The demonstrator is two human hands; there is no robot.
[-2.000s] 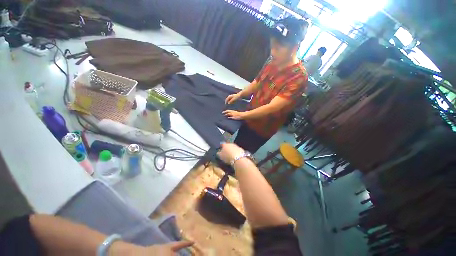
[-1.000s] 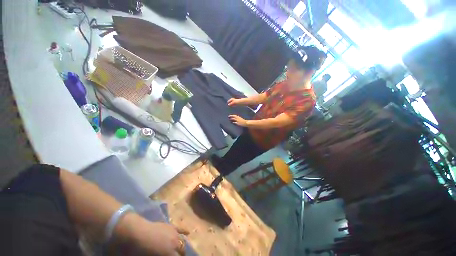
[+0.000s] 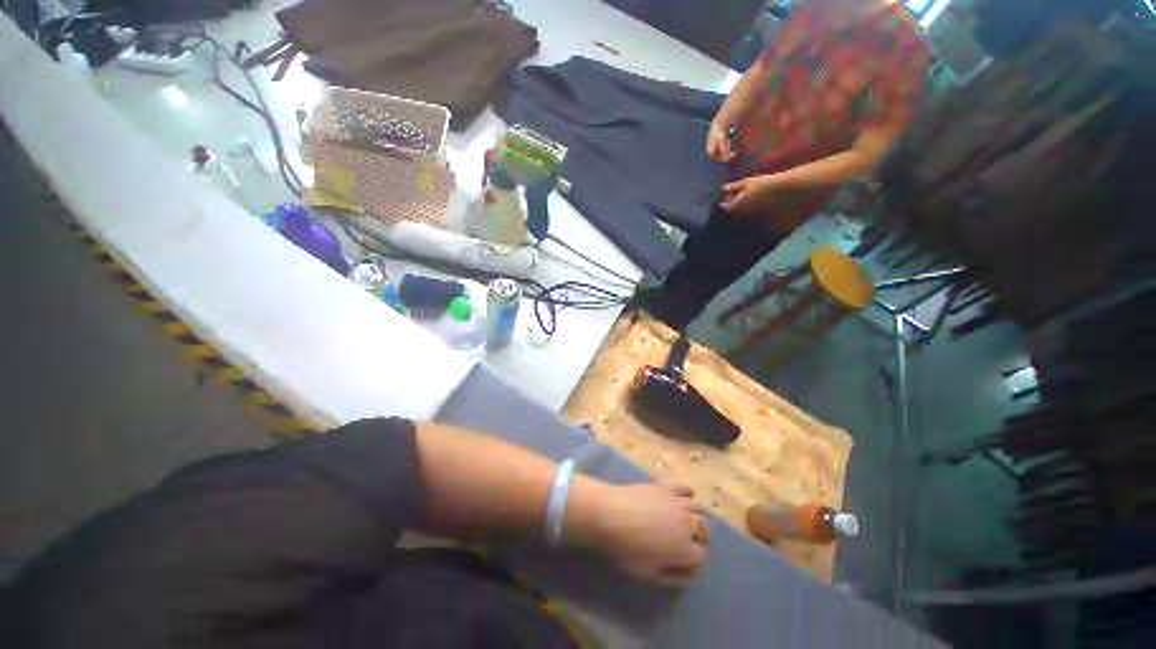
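My left hand (image 3: pixel 657 533), with a pale bracelet at the wrist and a ring, rests on top of the grey partition (image 3: pixel 773 596). Its fingers curl downward and their tips are hidden, so I cannot tell whether it grips anything. My right hand is not in view. Beyond the partition, a black iron (image 3: pixel 685 402) with a handle lies on a tan, stained pressing board (image 3: pixel 792 456).
A bottle of amber liquid (image 3: pixel 801 521) lies beside the partition. A person (image 3: pixel 824 114) handles dark trousers (image 3: pixel 621 133) on the white table (image 3: pixel 368 342). A basket (image 3: pixel 380 152), cans, bottles and cables are there. A yellow stool (image 3: pixel 842 279) and garment racks (image 3: pixel 1065 190) stand right.
My right arm has left the view. My left hand appears farther right and higher, on the partition. The view has shifted, bringing in the amber bottle and striped floor tape.
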